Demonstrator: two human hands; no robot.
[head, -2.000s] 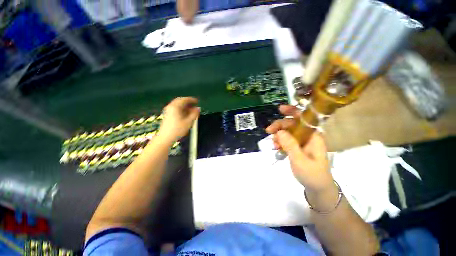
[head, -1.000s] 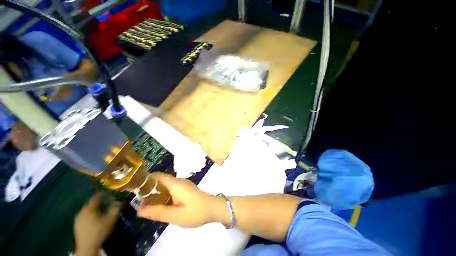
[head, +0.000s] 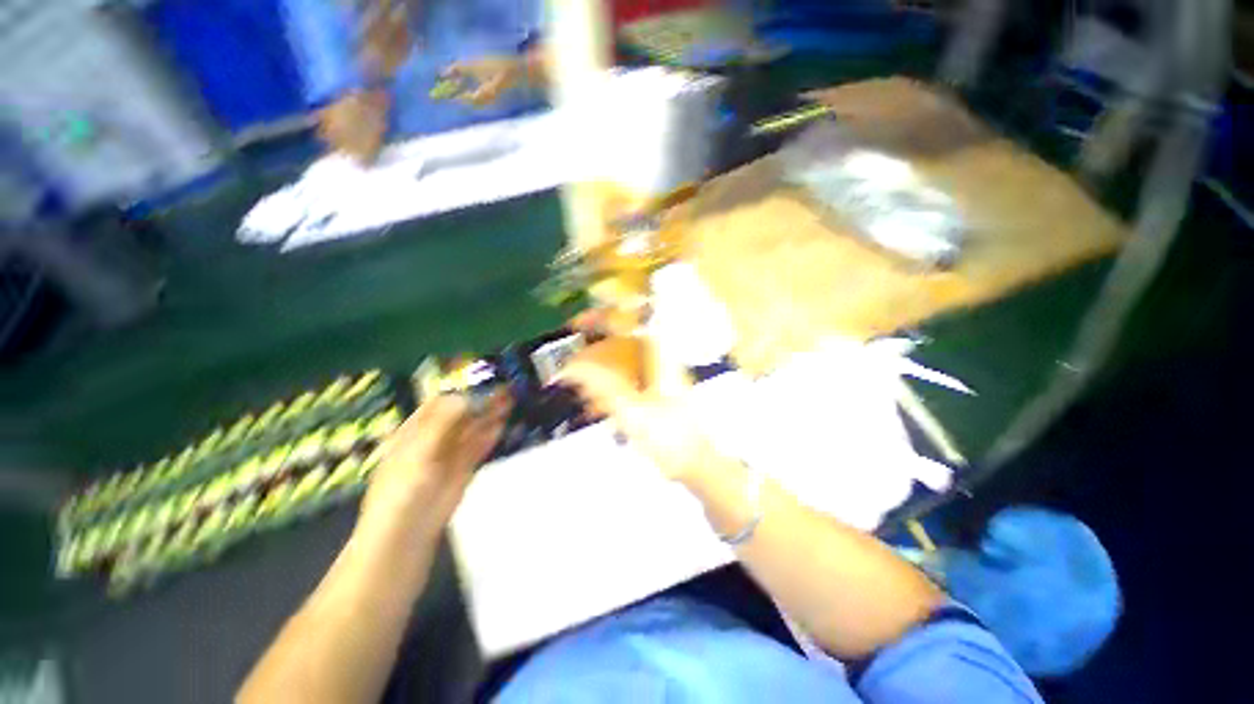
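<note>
The frame is blurred. My left hand (head: 447, 437) is at the left edge of the black printed panel, its fingertips closed on a small circuit board (head: 451, 374) with yellow and white parts. My right hand (head: 644, 410) grips the lower end of the gold-brown glue dispenser (head: 626, 282), which stands nearly upright over the black panel. The dispenser's tip is hidden or too blurred to see. Finished board rows (head: 248, 475) lie to the left on a black sheet. White paper (head: 578, 530) lies below my hands.
Crumpled white wiping paper (head: 839, 426) lies right of my right hand. A brown cardboard sheet (head: 1011, 227) with a clear plastic bag (head: 880, 206) is at the upper right. Another person's hands (head: 355, 124) are across the bench, beyond a white cloth or paper (head: 454, 172). A blue rounded thing (head: 1052, 591) is lower right.
The view has swung back left from the cardboard side. The dispenser is now more upright. My left hand is now close to my right, with a board at its fingertips.
</note>
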